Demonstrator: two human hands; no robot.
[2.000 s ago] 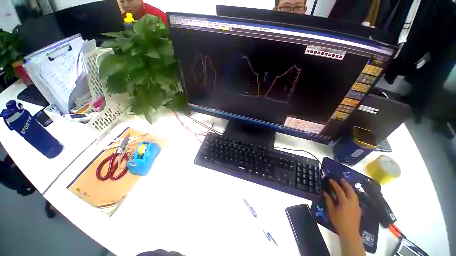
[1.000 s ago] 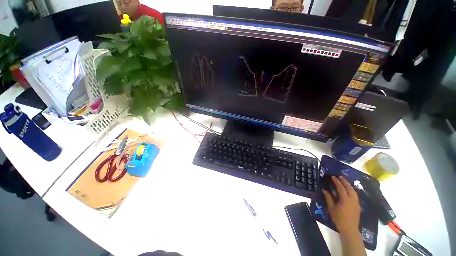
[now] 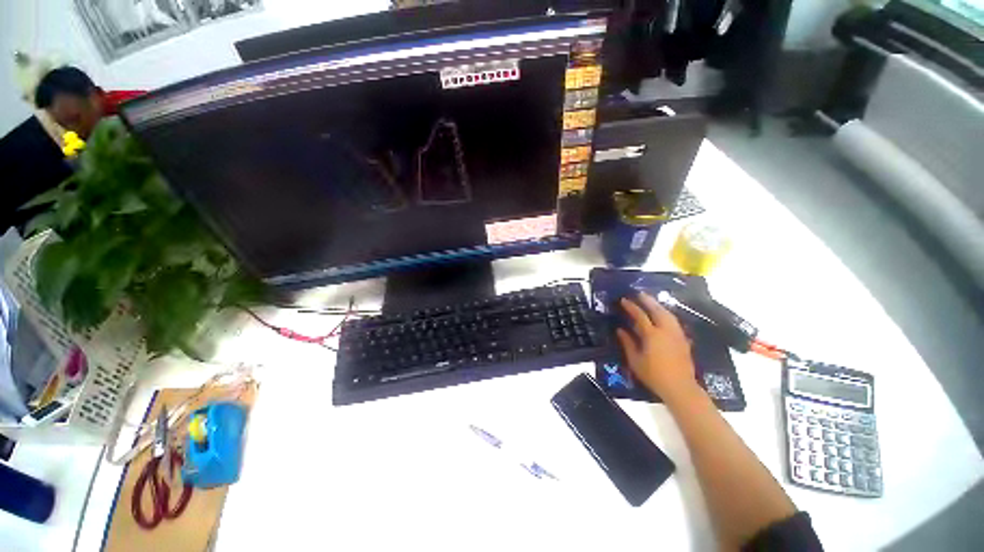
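Observation:
My right hand (image 3: 656,347) rests palm down on the dark mouse pad (image 3: 707,372), over the small black mouse, which is mostly hidden beneath my fingers. The black keyboard (image 3: 464,336) lies just left of the pad. Behind it, the large monitor (image 3: 324,205) shows thin pattern outlines (image 3: 443,167) on black, with an icon column at its right edge. My left hand is not in view.
Black smartphone (image 3: 613,439) and pen (image 3: 486,436) lie in front; calculator (image 3: 832,429) right. Dark blue tin (image 3: 632,239) and yellow tape roll (image 3: 699,250) stand behind the pad. Blue tape dispenser (image 3: 216,444), red-handled scissors (image 3: 160,491), plant (image 3: 135,243) left. A person sits behind.
The view has turned to the right, bringing the whole calculator and a large pale roll into sight. My right hand stays over the mouse.

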